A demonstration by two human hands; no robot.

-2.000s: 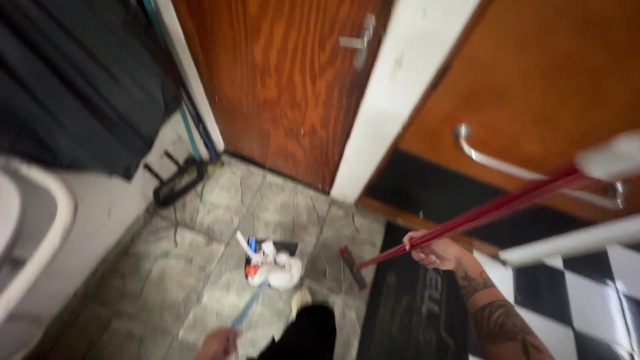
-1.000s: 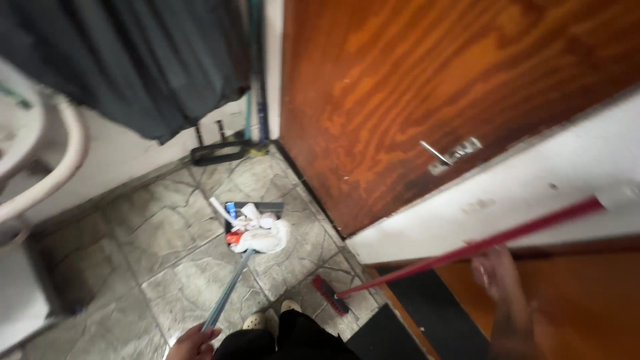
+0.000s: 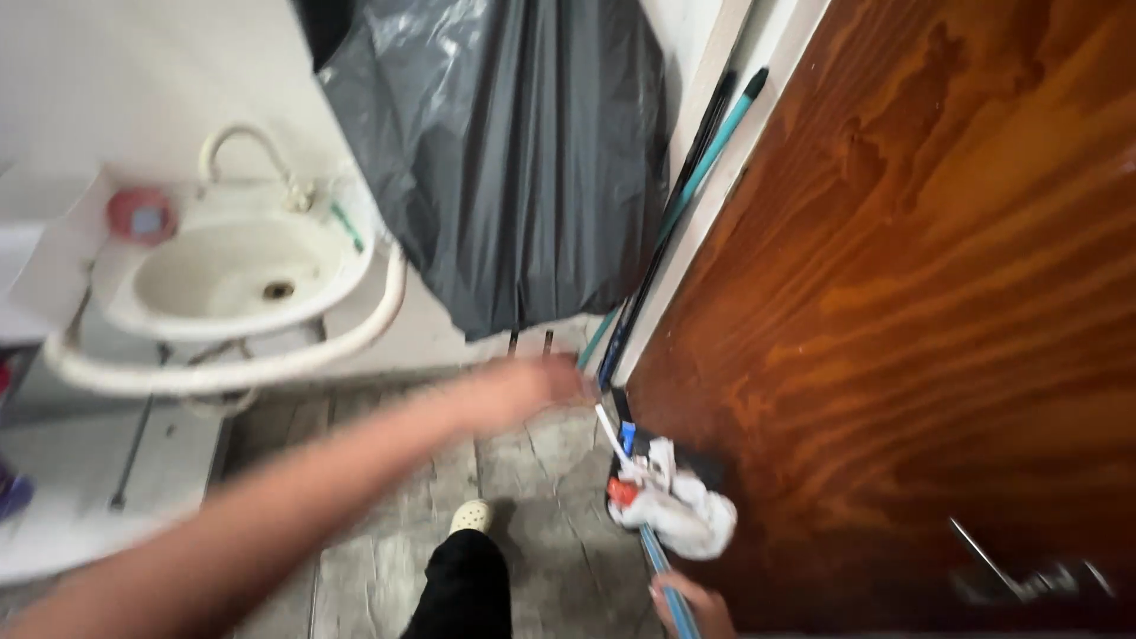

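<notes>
My left hand (image 3: 555, 386), motion-blurred, reaches in from the lower left to the corner between the black bag and the wooden door. It is near the upper tip of a white stick (image 3: 611, 433); whether it touches anything is unclear. At the bottom, my right hand (image 3: 694, 605) grips a light-blue pole handle (image 3: 657, 552). That handle leads to a dark dustpan (image 3: 710, 463) heaped with crumpled white material (image 3: 688, 519), a red-orange piece (image 3: 623, 491) and a blue piece (image 3: 628, 437).
A large black plastic bag (image 3: 506, 169) hangs above the corner. Teal (image 3: 714, 151) and dark poles lean by the door frame. The wooden door (image 3: 914, 293) stands at right, with a metal handle (image 3: 990, 559). A washbasin (image 3: 240, 275) with a curved white rail (image 3: 204, 377) is at left.
The light-blue handle was in my left hand and is now in my right. The red-handled broom my right hand held is out of view. My left arm now extends forward. The view has swung left.
</notes>
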